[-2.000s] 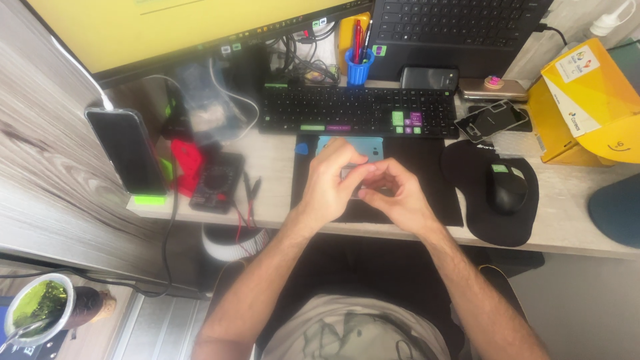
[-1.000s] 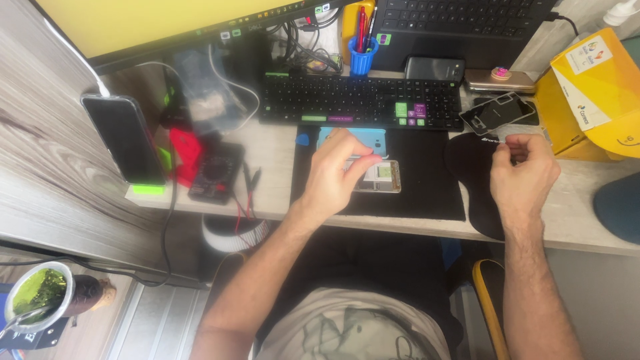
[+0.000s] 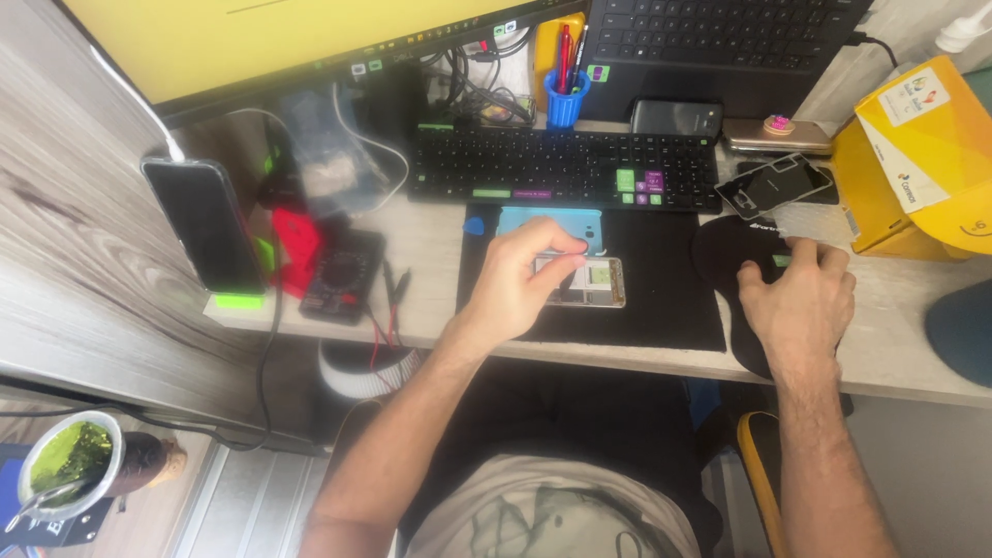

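Note:
My left hand (image 3: 521, 280) is over an opened smartphone (image 3: 607, 285) on the black mat (image 3: 651, 325). Its thumb and forefinger are close together, and whether something small is between them cannot be made out. Behind the phone lies a light blue phone back cover (image 3: 552, 220), partly hidden by that hand. To the left of the cover is a small blue pick-like piece (image 3: 473, 225). My right hand (image 3: 803, 306) rests over the computer mouse on the black mouse pad (image 3: 721, 252), and hides most of the mouse.
A black keyboard (image 3: 558, 167) stands behind the mat, with a blue pen cup (image 3: 563, 101) beyond it. At the left are a multimeter (image 3: 342, 275) and an upright phone (image 3: 205, 225). Phone parts (image 3: 775, 186) and a yellow box (image 3: 914, 155) lie at the right.
My right hand first worked beside my left, then moved right, and now has come down over the mouse. My left hand has stayed above the opened phone, which was mostly hidden two seconds ago.

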